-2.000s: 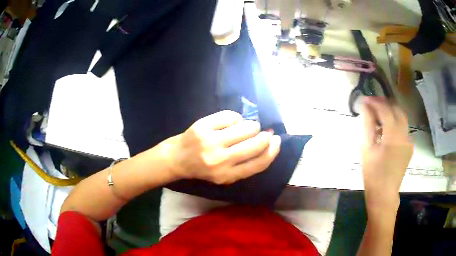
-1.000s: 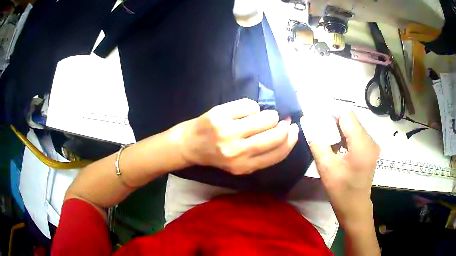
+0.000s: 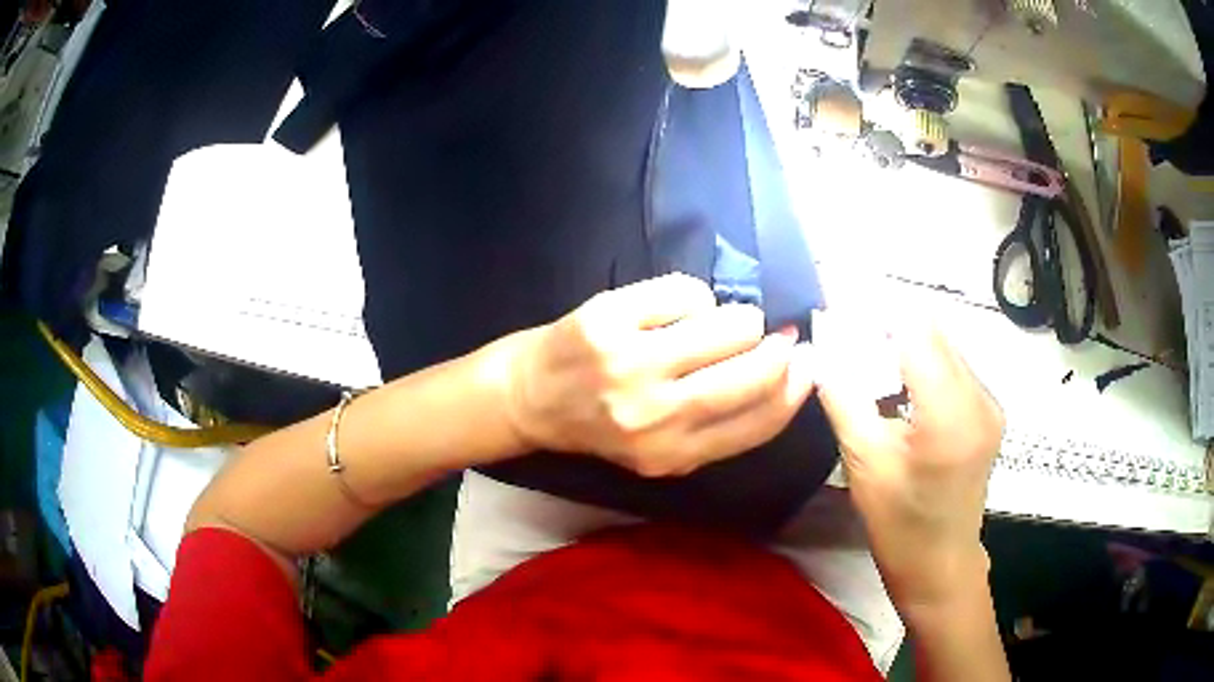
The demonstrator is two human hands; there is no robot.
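Note:
A large navy-black cloth panel [image 3: 506, 173] lies over the table and hangs over the lap. Its right edge is a bluish strip [image 3: 779, 200] in strong glare. My left hand [image 3: 666, 380] is closed on the cloth near its lower right edge, beside a small shiny blue patch [image 3: 735, 272]. My right hand [image 3: 919, 446] is at the cloth's edge, with its fingertips close to my left fingertips. Glare washes out its fingertips, so I cannot tell if it grips anything. A white rounded paddle [image 3: 700, 51] lies over the cloth above both hands.
Small metal machine parts [image 3: 925, 100] stand at the upper right. A pink tool [image 3: 1005, 171] and black scissors [image 3: 1049, 260] lie right of them. A printed scale [image 3: 1105, 469] runs along the table's front edge. A curved yellow bar [image 3: 133, 416] and white pieces [image 3: 113, 500] are at left.
My right hand has moved left from near the scissors to the cloth's edge beside my left hand. My left hand stays on the cloth. The view has shifted slightly.

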